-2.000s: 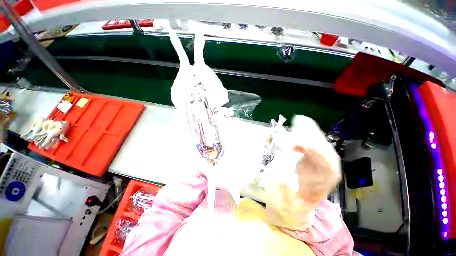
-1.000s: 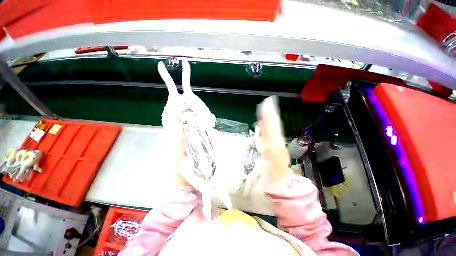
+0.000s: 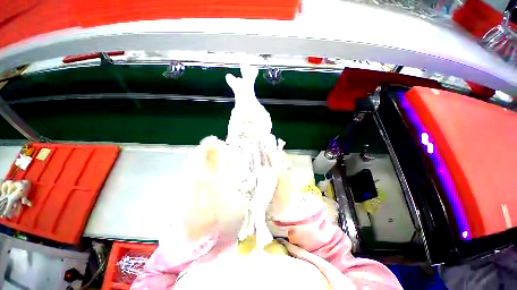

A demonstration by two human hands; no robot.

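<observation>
A white figure body point(image 3: 249, 124) with glassy, shiny parts in its middle stands out over the bench in front of me, its ears pointing away and its leg-like prongs towards me. My right hand point(image 3: 289, 187), in a pale glove, is closed against the figure's right side. My left hand point(image 3: 208, 181) is beside the figure's left side, blurred and washed out. I cannot tell whether its fingers grip the figure. The glare hides where the gloves and the white body meet.
An orange-red compartment tray point(image 3: 68, 187) with small white parts point(image 3: 13, 197) lies left. A red bin point(image 3: 116, 263) with a shiny piece is lower left. The open black-edged case point(image 3: 391, 198) with a purple strip and red lid point(image 3: 470, 164) is right. A white shelf point(image 3: 227, 45) crosses above the green conveyor point(image 3: 142, 122).
The figure has moved right and turned, its ears now close together. My right hand has come in from the right to its side. My left hand has shifted to its left side. The view has swung right.
</observation>
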